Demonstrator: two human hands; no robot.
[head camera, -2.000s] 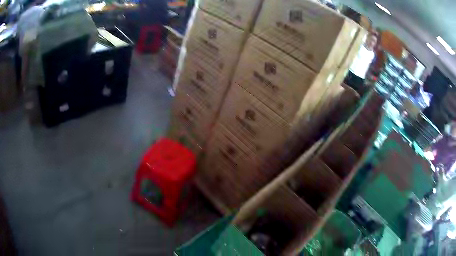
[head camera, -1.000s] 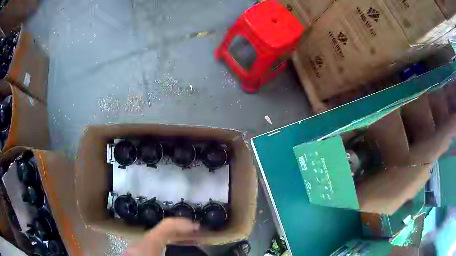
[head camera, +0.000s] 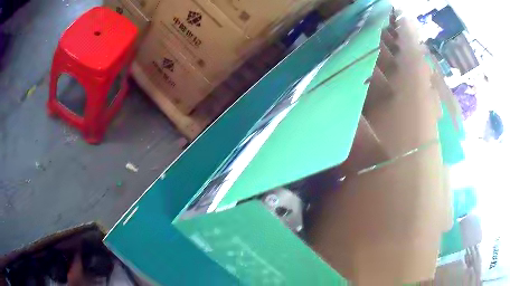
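Observation:
An open retail carton with green outside flaps (head camera: 302, 137) and a brown inside stands on the green-teal table (head camera: 159, 232), in a row with others behind it. A silver-grey electronic unit (head camera: 286, 208) shows inside the nearest carton. A brown open carton (head camera: 53, 234) with dark units is cut off at the lower left. A small blurred skin-toned patch (head camera: 75, 272) shows in it, perhaps part of my left hand; its fingers and any grip cannot be made out. My right hand is not in view.
A red plastic stool (head camera: 98, 36) stands on the grey floor at the upper left. Stacked brown shipping cartons (head camera: 184, 64) stand beyond the table edge. More green and white items and a purple shape are at the overexposed right side.
The view has swung right towards the table and retail cartons. The open carton of black units has shifted to the lower left corner, and the hand seen over it is no longer clearly visible.

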